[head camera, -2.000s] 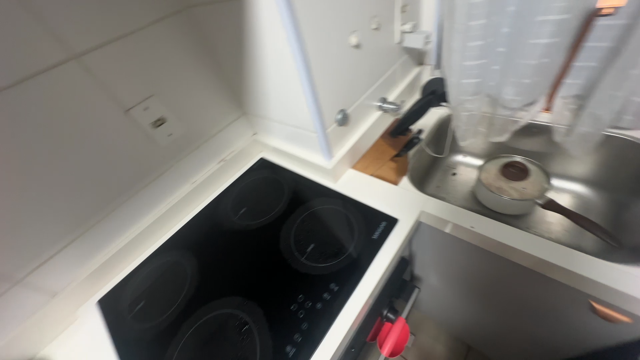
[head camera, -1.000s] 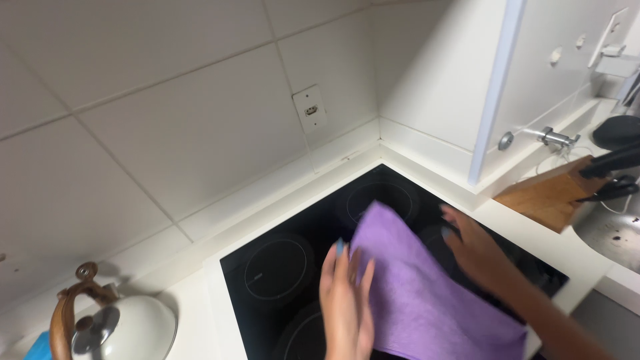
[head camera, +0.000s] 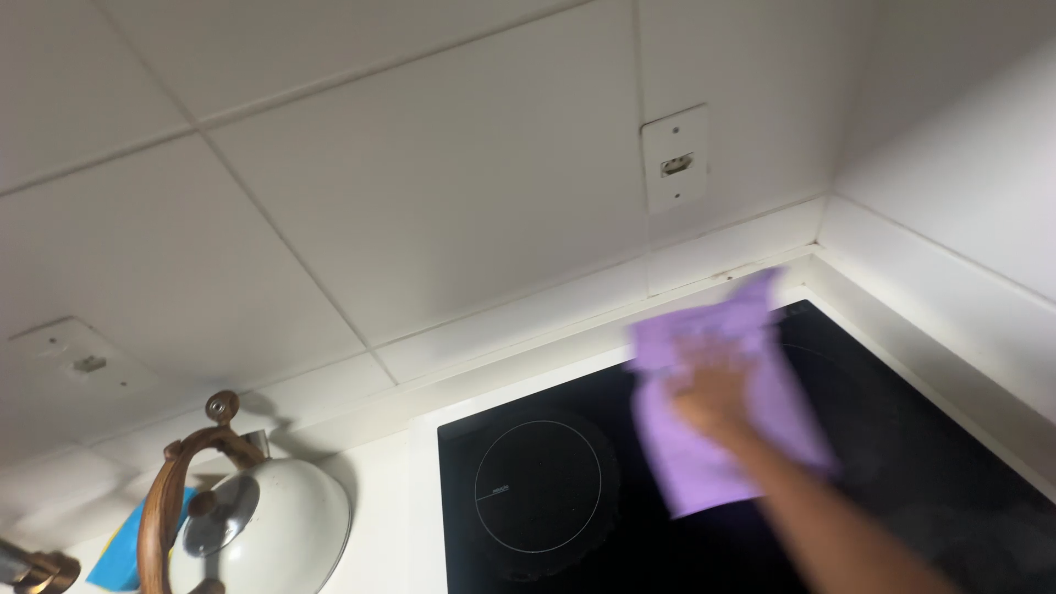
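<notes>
My right hand [head camera: 714, 384] lies spread and blurred on top of a purple cloth [head camera: 726, 462], near the back edge of the black glass cooktop [head camera: 536, 487]. The arm enters from the lower right. One corner of the cloth sticks up toward the back ledge, and the rest covers part of the glass. Whether the fingers grip the fabric or only press on it cannot be made out. My left hand is out of the picture. A ringed cooking zone shows to the left of the cloth.
A white kettle [head camera: 289, 520] with a wooden handle [head camera: 157, 511] stands left of the cooktop, beside a blue packet [head camera: 124, 544]. A metallic object [head camera: 41, 569] is at the lower left corner. Tiled walls with a socket [head camera: 676, 165] border the cooktop at the back and right.
One second ago both hands were at the purple cloth over the cooktop; now only my right hand shows, on the cloth near the back edge. The view has swung left since the first frame.
</notes>
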